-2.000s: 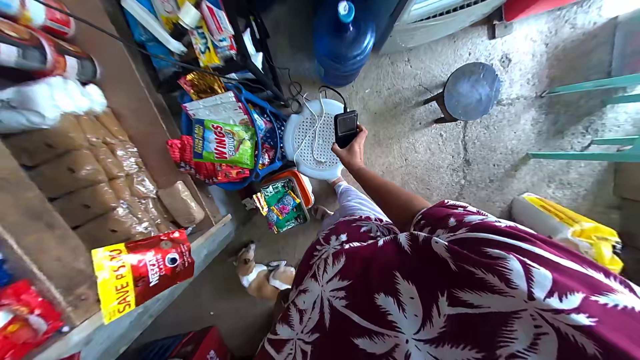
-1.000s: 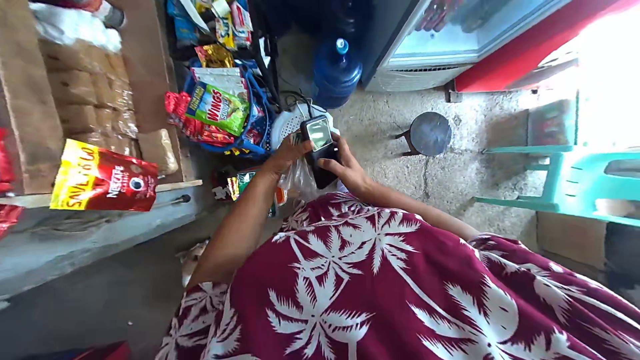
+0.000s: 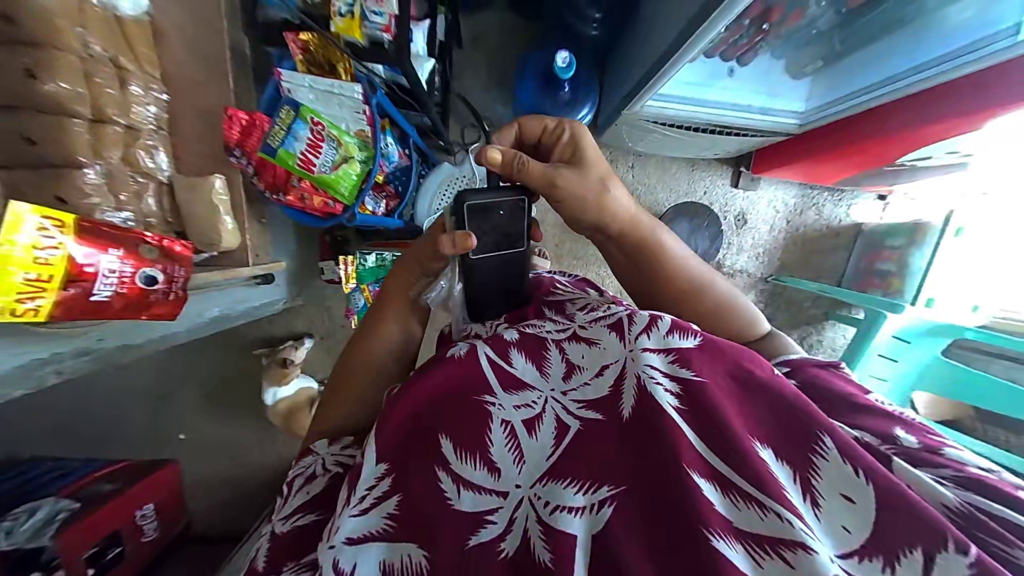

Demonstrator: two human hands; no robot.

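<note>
A black rectangular handheld device (image 3: 496, 280) with a framed dark panel is held upright in front of my shirt. My left hand (image 3: 436, 252) grips its left side, the thumb over its edge, with a piece of clear plastic (image 3: 446, 294) hanging beside it. At the top of the device, the thumb and fingers of my right hand (image 3: 544, 164) pinch the plug of a black cable (image 3: 478, 116). Whether the plug is fully seated cannot be told. Behind the hands is a perforated white plastic stool seat (image 3: 448, 188).
A blue basket (image 3: 410, 180) of packets stands left of the hands, near a shelf edge (image 3: 240, 128) with wrapped brown packs. A dog (image 3: 290, 388) is on the floor. Beyond are a blue water jug (image 3: 560, 88), a glass-fronted cooler (image 3: 720, 128), a round stool (image 3: 693, 230) and a green chair (image 3: 944, 360).
The device was in one hand at first, then in both. Its lit screen now looks dark, and my right hand has moved to the cable at its top.
</note>
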